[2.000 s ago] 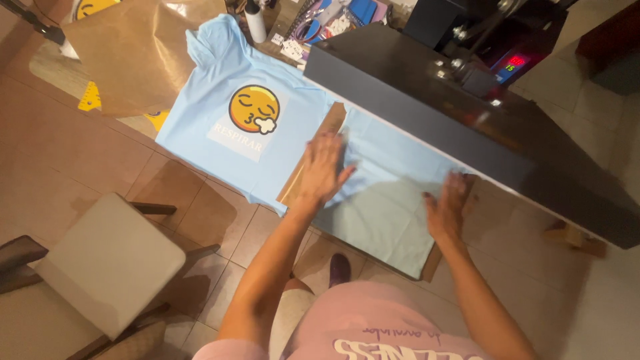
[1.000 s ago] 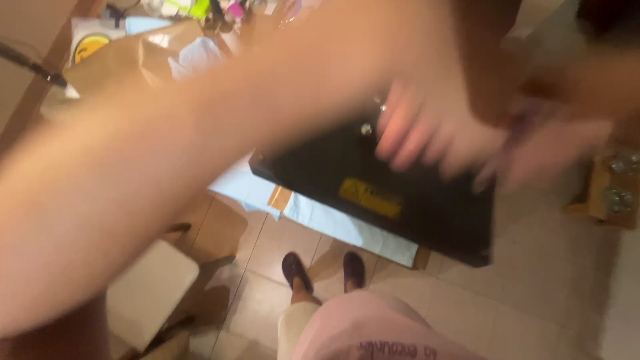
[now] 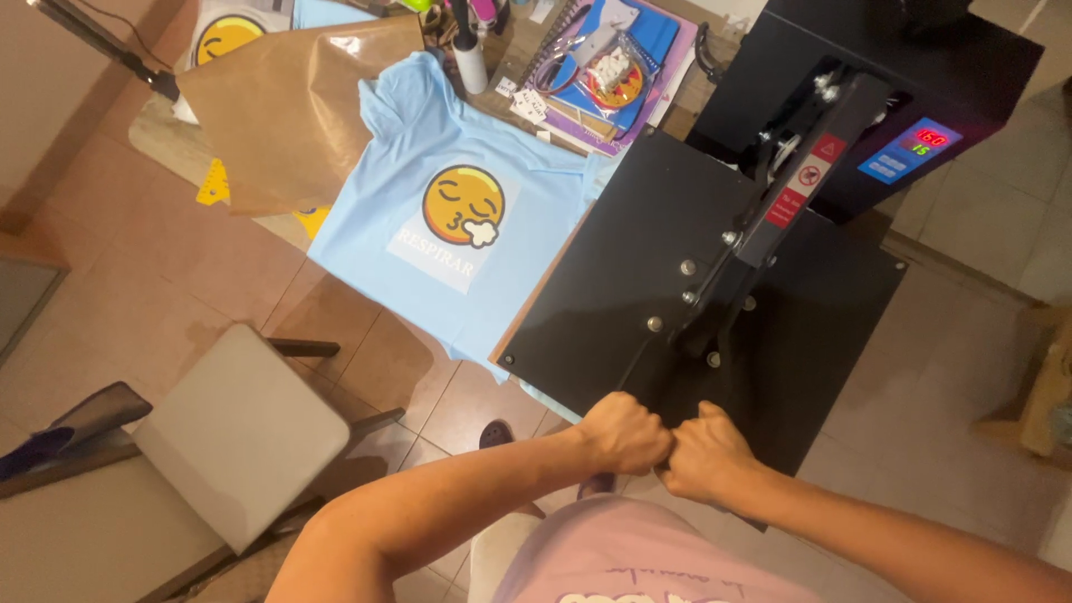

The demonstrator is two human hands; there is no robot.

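My left hand [image 3: 626, 433] and my right hand [image 3: 708, 459] are side by side at the front of the black heat press, both closed around its lever handle, whose grip is mostly hidden by my fingers. The press's black upper plate [image 3: 603, 276] lies flat over the lower part of a light blue T-shirt [image 3: 360, 243]. The shirt's upper part spreads out to the left, with a yellow blowing-face emoji transfer [image 3: 463, 206] on it, on a clear film. A control box [image 3: 909, 151] with a lit display stands behind the plate.
Brown paper [image 3: 276, 117] lies left of the shirt, above a yellow ruler [image 3: 214, 182]. A white bottle [image 3: 471, 67], notebooks [image 3: 670, 59] and a small bagged item [image 3: 615, 74] lie at the back. A chair [image 3: 243, 435] stands at lower left.
The press's upper plate, raised at first with my hands on the shirt beneath it, is now down over the cloth. My hands have moved from the shirt to the lever handle.
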